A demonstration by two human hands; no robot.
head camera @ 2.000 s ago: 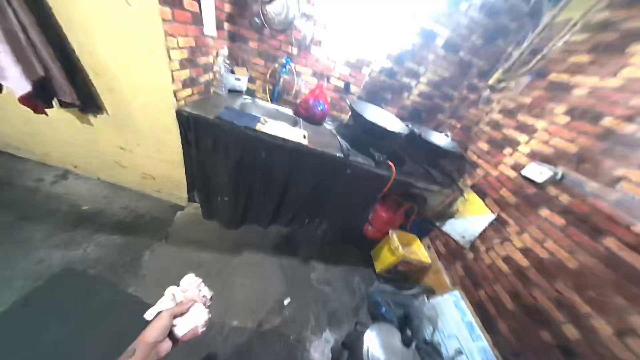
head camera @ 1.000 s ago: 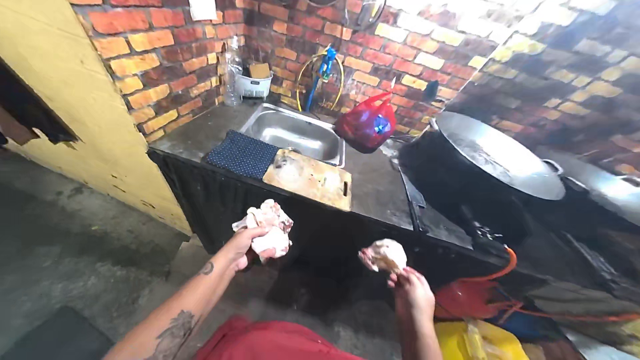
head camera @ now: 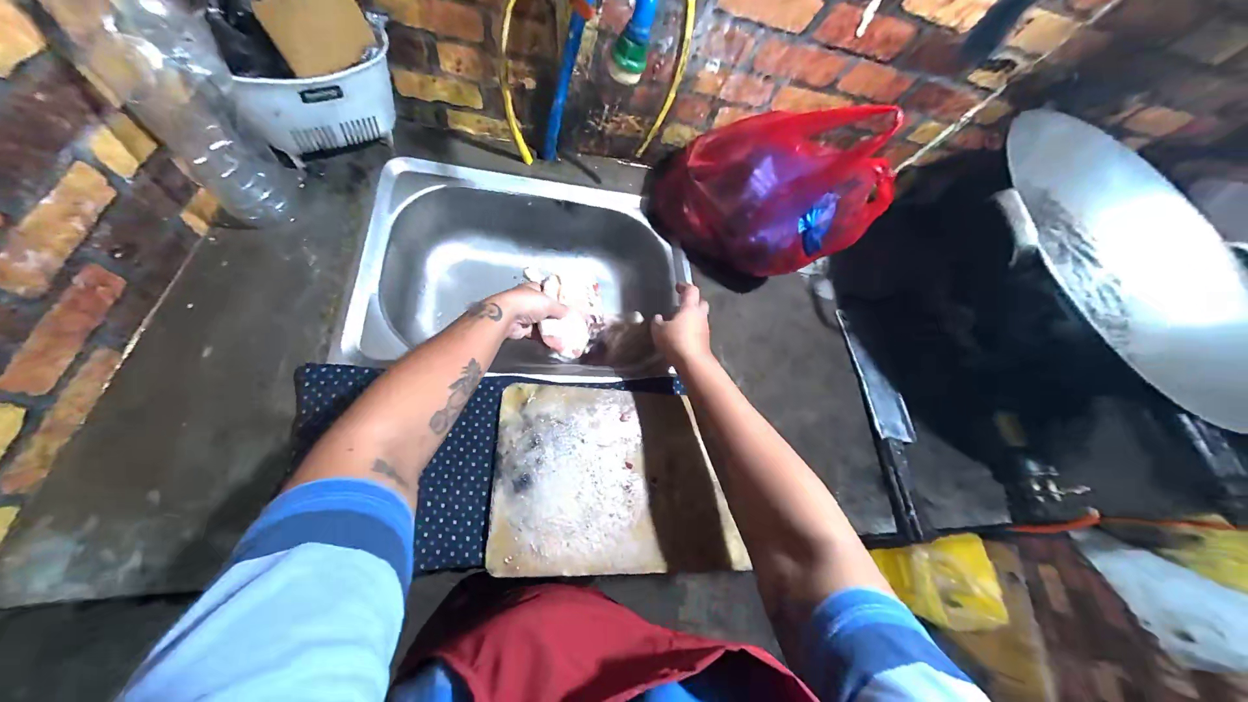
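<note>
My left hand grips pieces of raw meat, pale with reddish parts, low inside the steel sink. My right hand is at the sink's right rim, its fingers bent; beside it in the sink lies a blurred pale piece, and whether the hand holds it I cannot tell. In front of the sink a worn wooden cutting board lies on a dark dotted cloth, with small reddish bits on its surface.
A red plastic bag stands right of the sink. Farther right are a cleaver and a large metal wok. At the back left are a plastic bottle and a grey-white container. Hoses hang behind the sink.
Both hands have moved from in front of the counter to the sink, the left still holding meat. The meat piece held in my right hand one second ago is no longer plainly in it. The view is closer.
</note>
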